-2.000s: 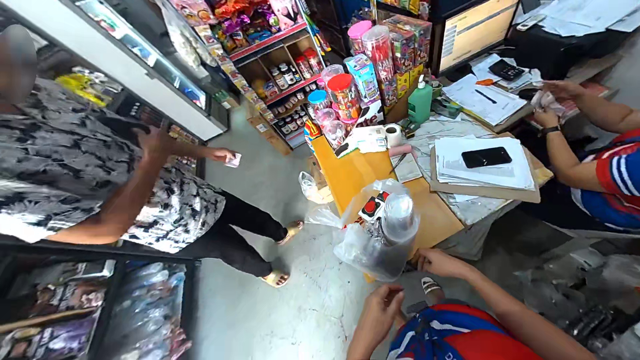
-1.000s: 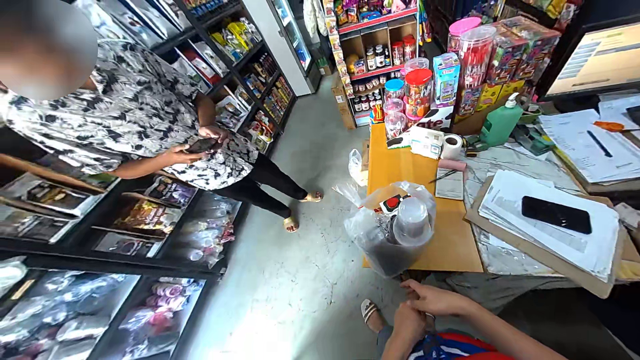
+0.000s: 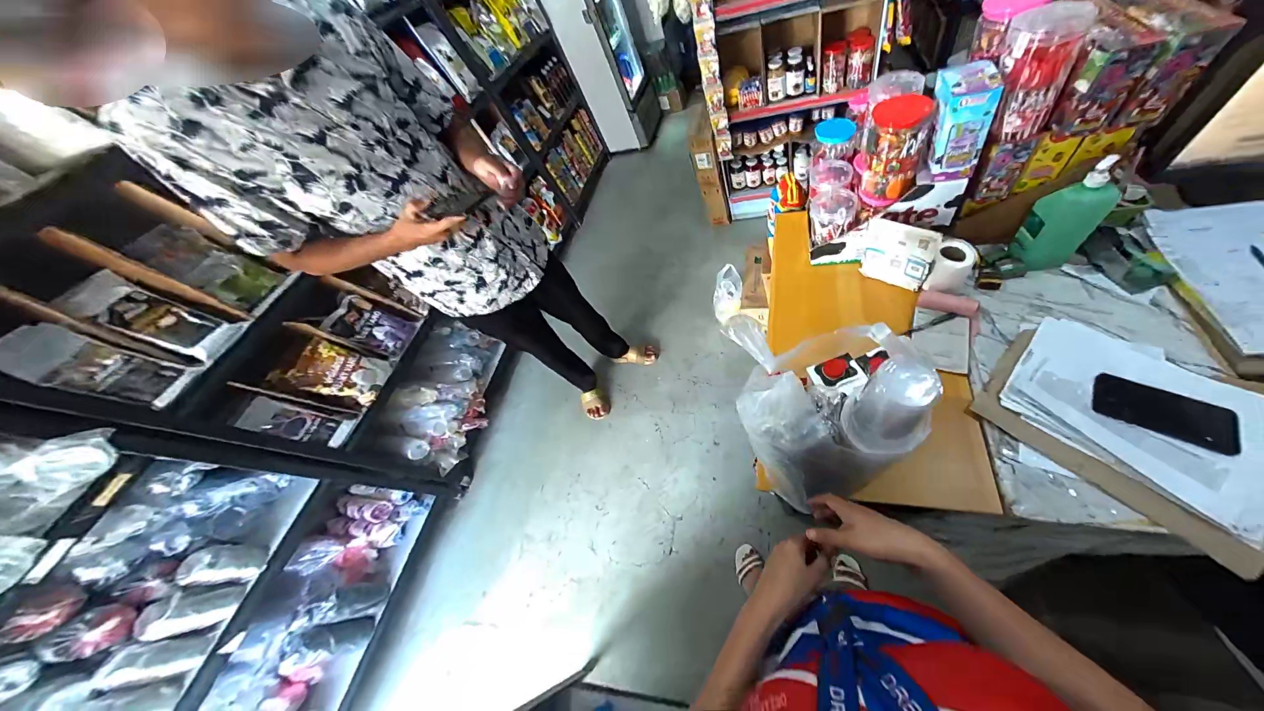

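My left hand (image 3: pixel 793 573) and my right hand (image 3: pixel 861 528) are close together in front of my body, by the desk's near edge. Their fingers meet or nearly meet; whether something small is between them cannot be told. Just beyond them, a clear plastic bag (image 3: pixel 790 434) stands on the yellow-brown desk top (image 3: pixel 953 469). Clear plastic cups or lids (image 3: pixel 894 400) and a small red and black item (image 3: pixel 837 370) show in it. A black phone (image 3: pixel 1165 413) lies on stacked papers (image 3: pixel 1066 385) to the right.
A person (image 3: pixel 395 168) in a patterned shirt stands across the floor, holding a dark phone (image 3: pixel 459 202). Black shelves (image 3: pixel 247 444) with packaged goods line the left. Candy jars (image 3: pixel 897 148), a tissue roll (image 3: pixel 951 265) and a green pump bottle (image 3: pixel 1066 222) stand on the desk.
My hands have come together from slightly apart. The person opposite has drawn the extended arm in, and both hands are now near the phone. The view has turned left.
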